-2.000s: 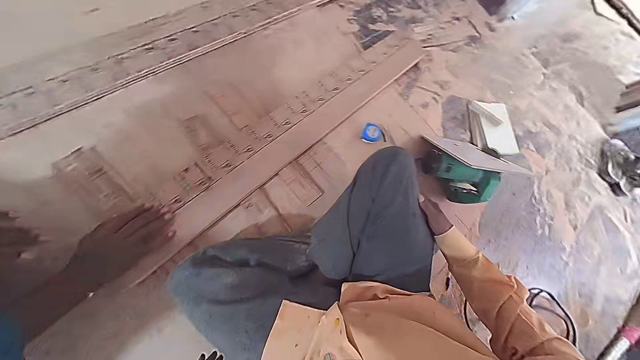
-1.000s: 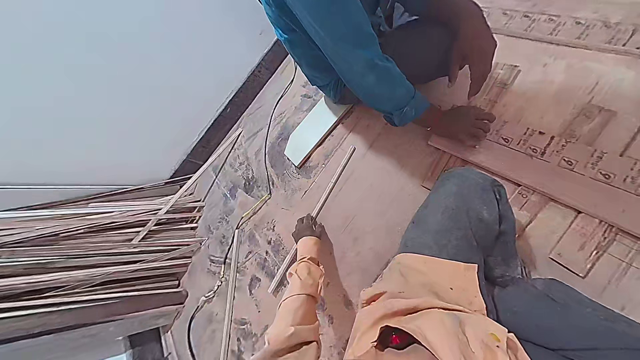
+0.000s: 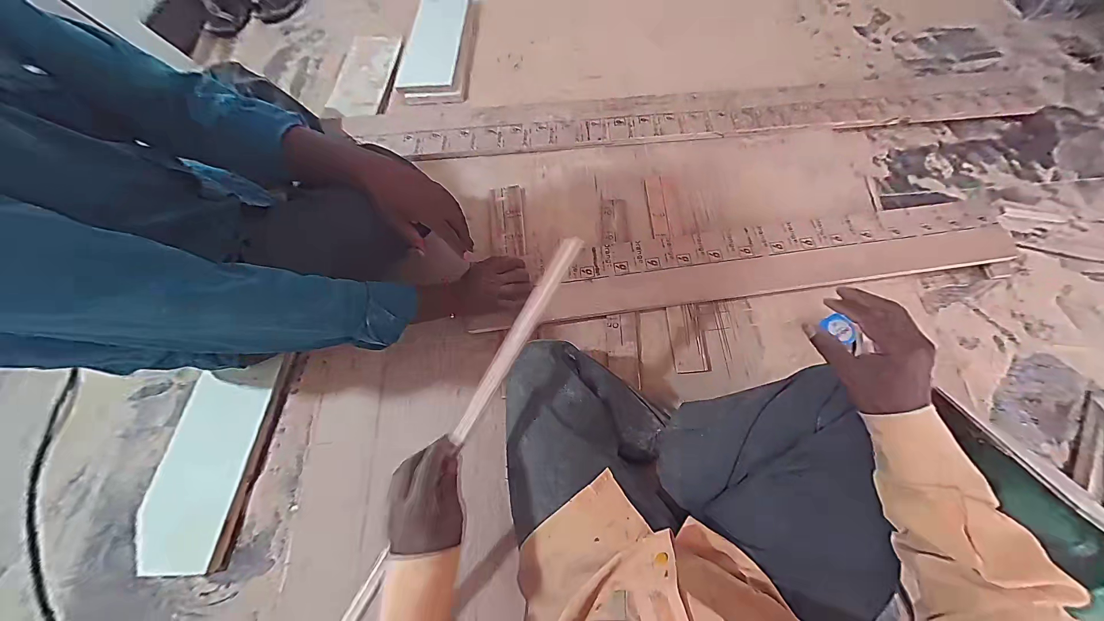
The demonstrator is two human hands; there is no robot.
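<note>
My left hand (image 3: 425, 498) is closed around a long thin wooden strip (image 3: 517, 332), which slants up over the near end of a printed wooden board (image 3: 759, 259). At the right, my right hand (image 3: 880, 354) is beside a blue tape measure (image 3: 837, 329), its thumb and fingers apart around it; whether they touch it is not plain. The board lies across several short wood pieces (image 3: 687, 339). A co-worker's hand (image 3: 496, 286) rests flat at the board's left end.
A co-worker in blue sleeves (image 3: 198, 285) sits at the left. Another printed board (image 3: 690, 116) lies farther off. White-faced panels (image 3: 203, 474) lie at the lower left and top. A black cable (image 3: 39, 509) runs along the left edge. A green tool (image 3: 1018, 483) is partly visible at the lower right.
The view has swung widely between frames. My left hand still holds the strip, whose upper end now reaches over the board. My right hand has come into view near the tape measure.
</note>
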